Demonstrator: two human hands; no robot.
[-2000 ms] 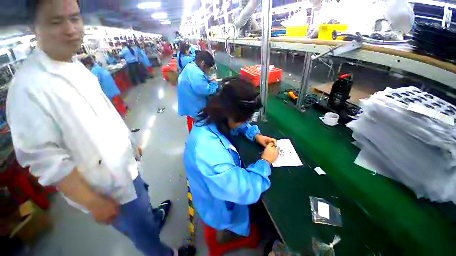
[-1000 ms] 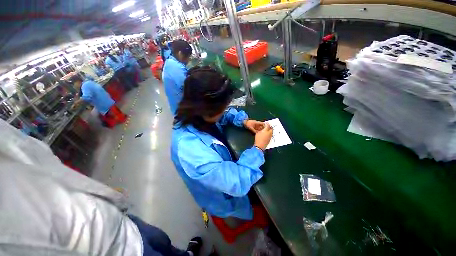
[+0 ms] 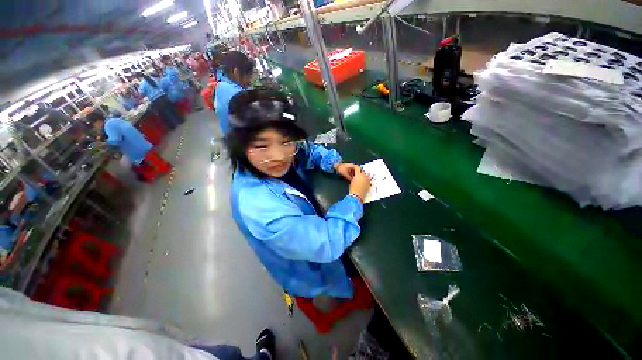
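Observation:
Neither of my hands is in view. Nearest in front of me, a scattered pile of tiny brownish-silver metal parts [image 3: 522,318] lies on the dark green bench at the lower right. A twisted clear plastic bag [image 3: 439,309] lies to its left, narrow at its upper end. A flat clear zip bag with a white label [image 3: 436,253] lies beyond them; its dark contents are too small to tell.
A seated neighbour in a blue smock [image 3: 288,225] works over a white paper sheet [image 3: 381,181]. An untidy stack of white sheets [image 3: 556,119] stands at the right. A red crate [image 3: 335,67] sits behind a metal post [image 3: 323,70]. A pale sleeve [image 3: 84,330] shows at lower left.
The view has turned and tilted down, bringing the metal parts into view. The neighbour's head has lifted and turned towards me. The standing person in white has mostly left the picture at lower left.

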